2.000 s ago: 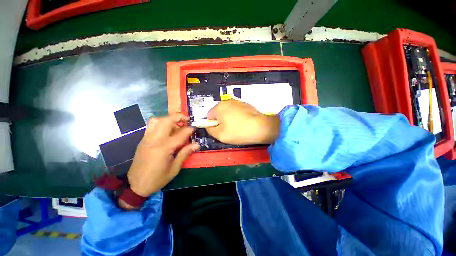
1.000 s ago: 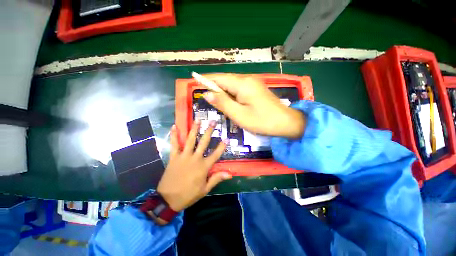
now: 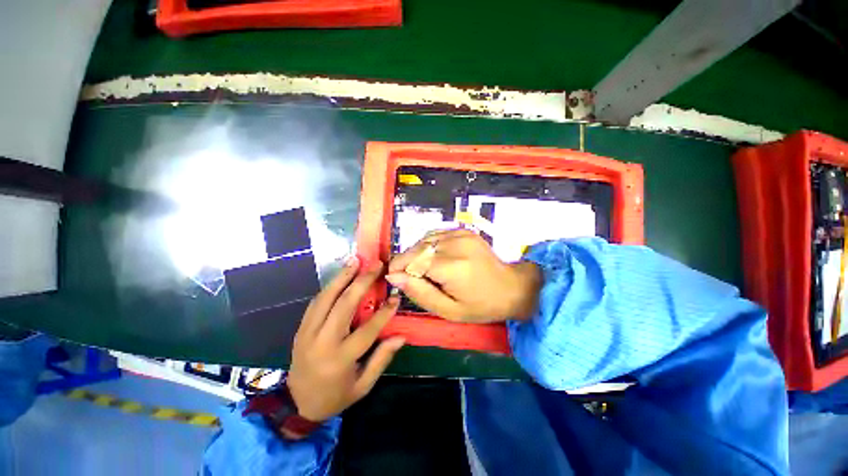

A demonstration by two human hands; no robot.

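An opened tablet unit (image 3: 549, 191) lies in a red-orange foam tray (image 3: 502, 156) in front of me. Its white battery (image 3: 544, 223) shows at the right and an orange-yellow spot at the upper left corner. My right hand (image 3: 470, 279) is closed around the pale pick tool (image 3: 423, 260) over the tablet's lower left part; the tool's tip is hidden. My left hand (image 3: 339, 344) lies at the tray's lower left corner, fingers spread, fingertips close to the right hand. Whether anything small is under its fingertips cannot be seen. Black adhesive sheets (image 3: 271, 284) lie left of the tray.
Clear film (image 3: 209, 279) lies under strong glare at left. Stacked foam trays (image 3: 779, 251) with a tablet stand at right. A chipped white rail (image 3: 325, 90) and a grey post (image 3: 688, 60) are behind. Another tray (image 3: 279, 19) is on the conveyor.
My right hand has lowered from the tray's upper left to the tablet's lower left, with the tool. My left hand has drawn back from over the tablet to the tray's corner. The view has shifted.
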